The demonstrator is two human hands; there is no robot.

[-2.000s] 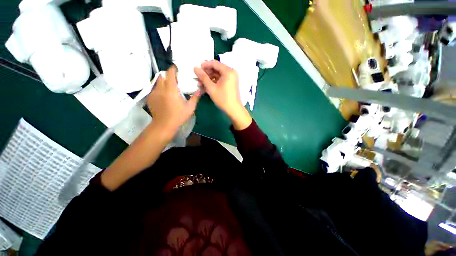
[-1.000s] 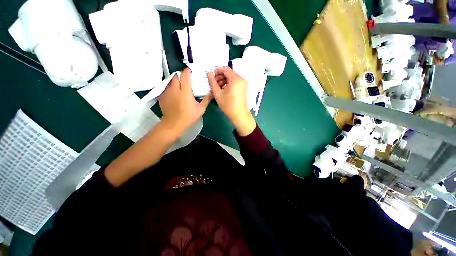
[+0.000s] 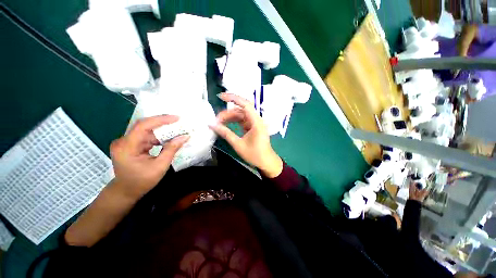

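My left hand pinches a white label strip with small black print between thumb and fingers. Its white web bunches below and beside the fingers. My right hand is just right of the strip, fingers curved and apart; whether a tiny label sticks to a fingertip cannot be told. A white security camera lies directly beyond the strip, its near end overlapped by white material. More white cameras lie at its left and right, with a smaller one farther right.
A printed label sheet lies flat on the green bench at left. A pale metal rail runs along the bench's right side. Beyond are a tan board, many white cameras and other workers' arms.
My left hand has moved left and down from the camera, with the strip now between its fingers. My right hand has opened a little and moved slightly down. The view has shifted, showing the cameras lower.
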